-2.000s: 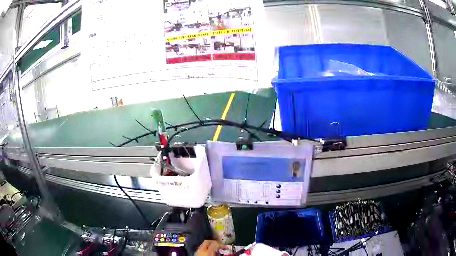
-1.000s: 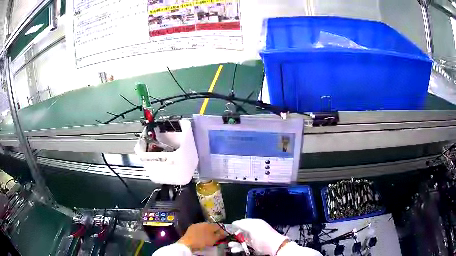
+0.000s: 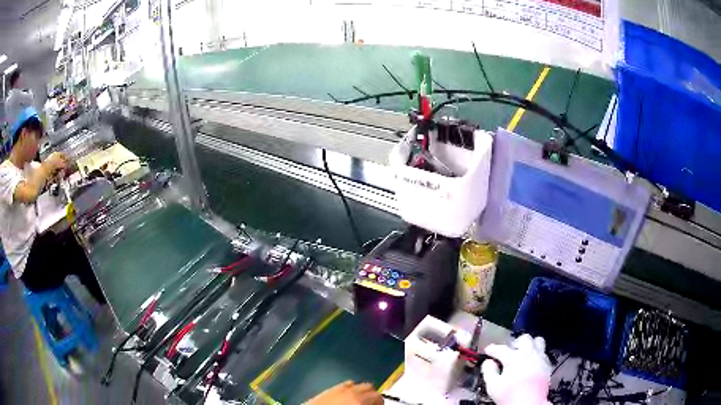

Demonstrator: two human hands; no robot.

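Observation:
My right hand (image 3: 518, 370), in a white glove, is at the bottom right of centre. Its fingers are around the handle end of a red-and-black handled tool (image 3: 468, 350), whose other end is at the white box holder (image 3: 432, 357). The tool's tip is hidden in or behind the box. My left hand (image 3: 345, 394) looks bare and is cut off by the bottom edge, left of the box. Its fingertips are unclear. Black leads (image 3: 581, 380) lie on the white surface right of the glove.
A black machine (image 3: 407, 281) and a yellow can (image 3: 477, 277) stand behind the box. Two blue trays (image 3: 566, 316) are at the right. Cable bundles (image 3: 225, 316) with red parts lie at left. A white bin (image 3: 443, 190) and a sheet (image 3: 565, 210) hang above. A person (image 3: 35, 190) sits far left.
The view has swung left, showing the cable bundles and seated person. My hands, together a second ago, are now apart. My right hand is at the white box with the red-handled tool.

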